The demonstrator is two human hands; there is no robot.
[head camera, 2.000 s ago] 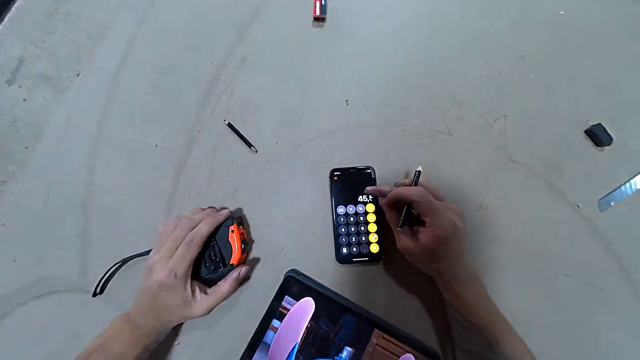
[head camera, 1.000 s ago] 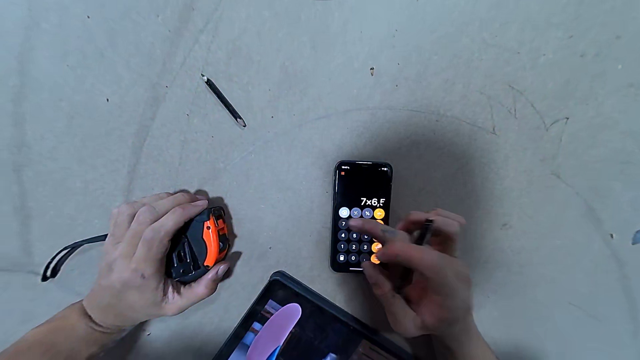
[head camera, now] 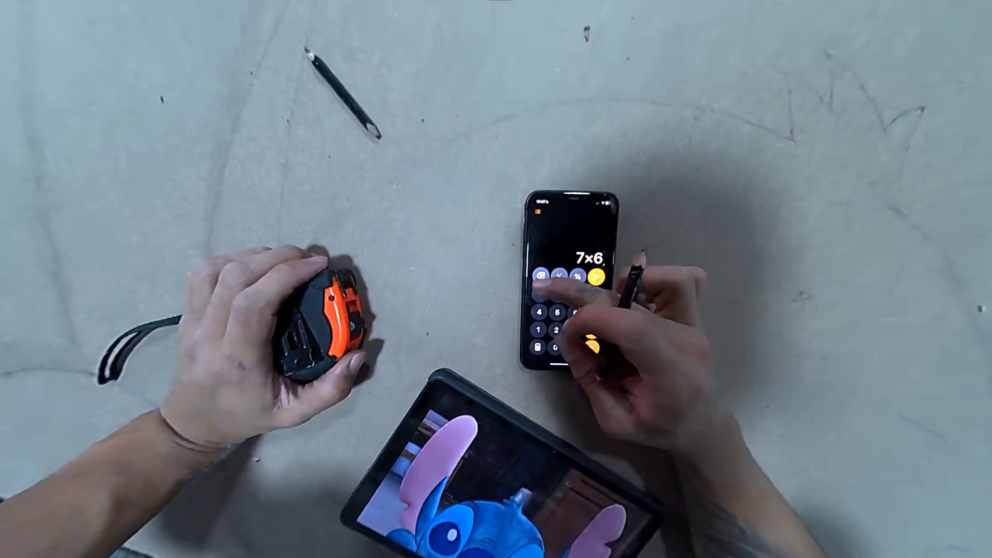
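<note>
My left hand (head camera: 240, 341) is wrapped around a black and orange tape measure (head camera: 322, 325), whose black wrist strap (head camera: 136, 345) trails out to the left. A smartphone (head camera: 572, 232) with a calculator on its screen lies flat to the right of it. Over the phone's lower right part is my right hand (head camera: 651, 349), with a dark pencil (head camera: 633, 279) held in it, point up. A finger of that hand reaches over the upper left keys; whether it touches the glass I cannot tell. Part of the keypad is hidden by the hand.
A tablet in a dark case (head camera: 504, 418) lies at an angle at the bottom, a blue cartoon figure on its screen. Another dark pencil (head camera: 343, 94) rests at the upper left. The grey concrete-like surface (head camera: 434, 201) bears faint curved lines.
My right index finger has moved from the phone's right edge to its upper left keys. The calculator display has changed. The view has come closer to the surface.
</note>
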